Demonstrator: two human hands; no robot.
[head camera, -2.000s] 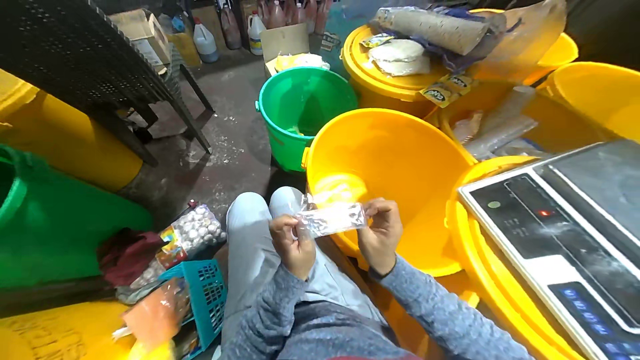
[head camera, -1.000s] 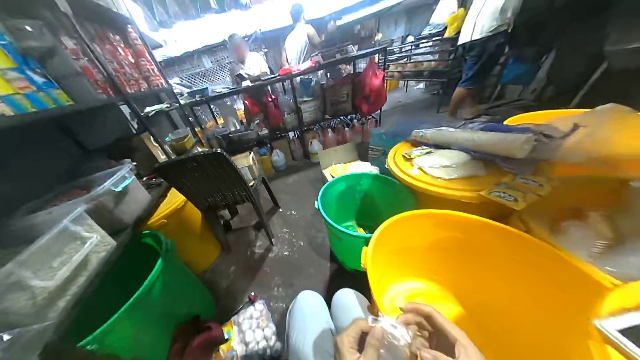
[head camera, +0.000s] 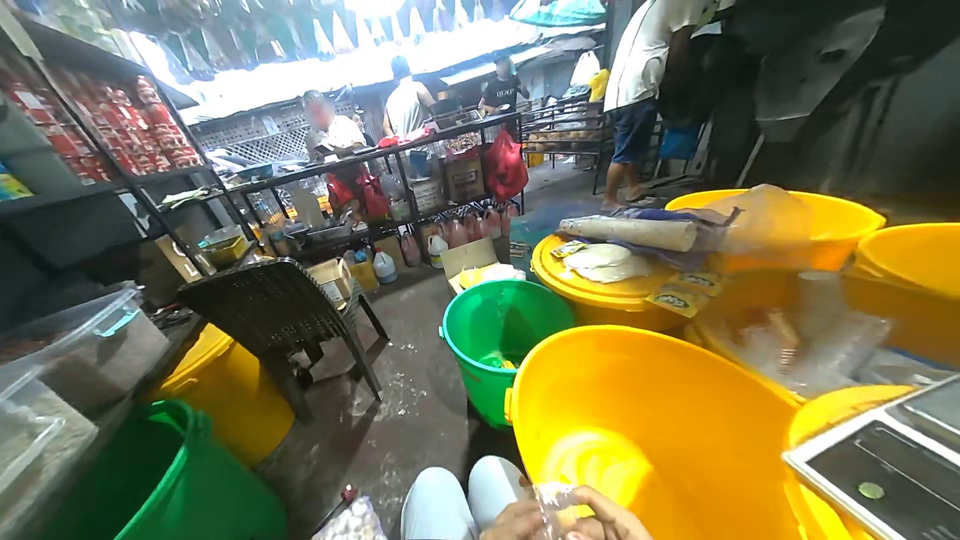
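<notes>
At the bottom edge, my left hand (head camera: 517, 522) and my right hand (head camera: 606, 517) pinch a clear plastic bag (head camera: 553, 498) between them; part of both hands is cut off by the frame. What the bag holds cannot be told. Directly beyond them stands a large yellow tub (head camera: 675, 405), open at the top, with a bright patch on its inner wall. My knees in light trousers (head camera: 439, 499) are left of the hands. A digital scale (head camera: 885, 465) rests on a yellow container at the right edge.
A green bucket (head camera: 491, 375) stands beyond my knees. A lidded yellow tub (head camera: 551, 262) bears a roll of plastic (head camera: 637, 231) and packets. A dark chair (head camera: 277, 315) and another green bin (head camera: 172, 480) are at left. Several people work farther back, one standing (head camera: 637, 82) at upper right.
The view has tilted up towards the room. The clear bag, stretched flat between both hands two seconds ago, is now bunched up between the fingers.
</notes>
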